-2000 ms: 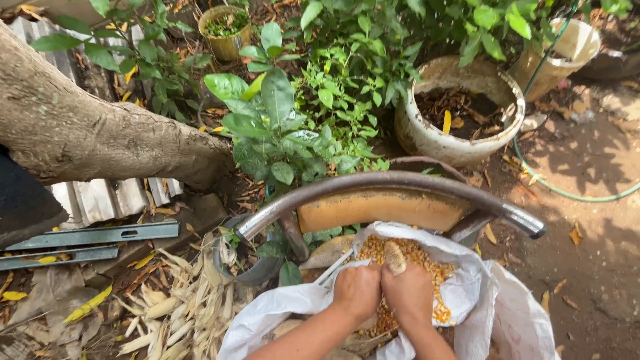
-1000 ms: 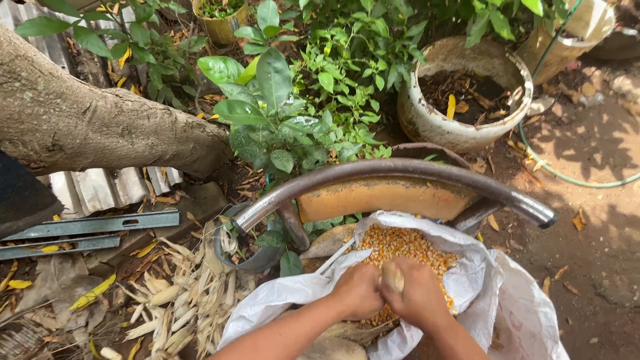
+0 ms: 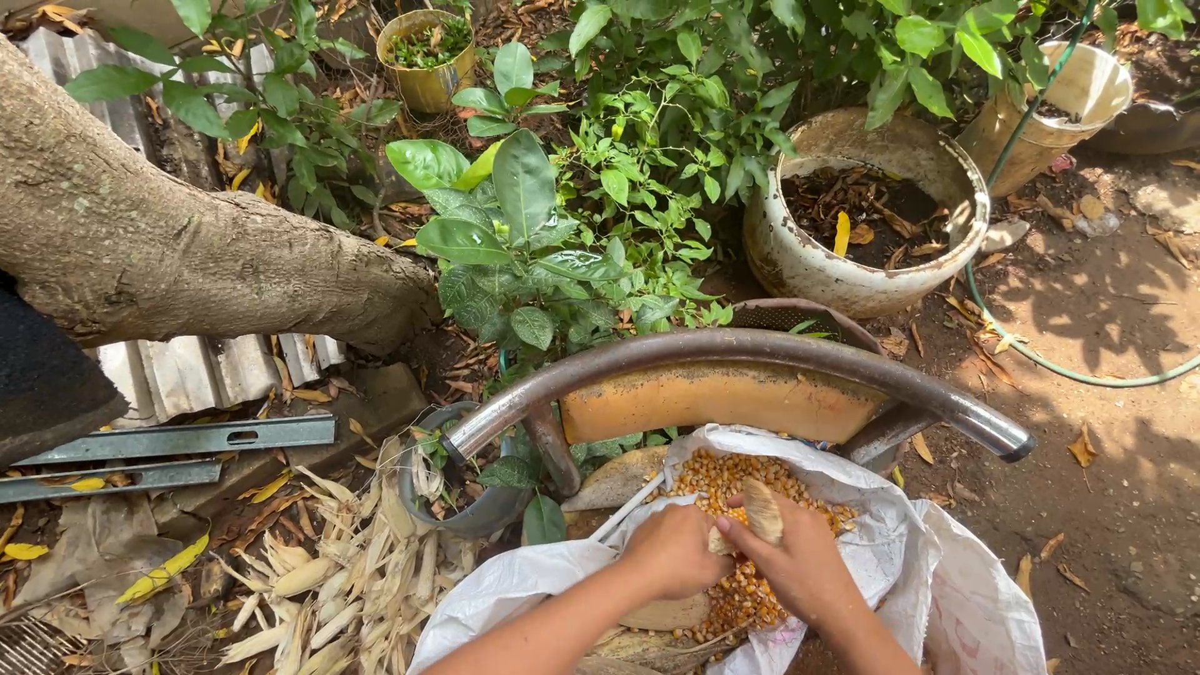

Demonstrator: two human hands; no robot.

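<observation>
Above the open mouth of a white woven sack (image 3: 891, 539), my two hands meet. My right hand (image 3: 783, 548) is closed on a pale corn cob (image 3: 762, 511), whose bare end sticks up past the fingers. My left hand (image 3: 677, 551) is curled against the cob's lower end; its fingertips are hidden. Loose yellow corn kernels (image 3: 741, 600) lie in the sack below and behind the hands. The sack rests against a chair's curved metal tube (image 3: 750, 347) and its orange back panel (image 3: 722, 398).
Dry corn husks (image 3: 328, 581) are heaped left of the sack. Metal channels (image 3: 187, 439) and a tree trunk (image 3: 206, 253) are farther left. A leafy plant (image 3: 520, 225), a worn white pot (image 3: 867, 281) and a green hose (image 3: 1059, 366) stand or lie beyond the chair.
My hands remain together over the sack. The cob's upper end, largely hidden by fingers one second ago, now shows more above my right hand.
</observation>
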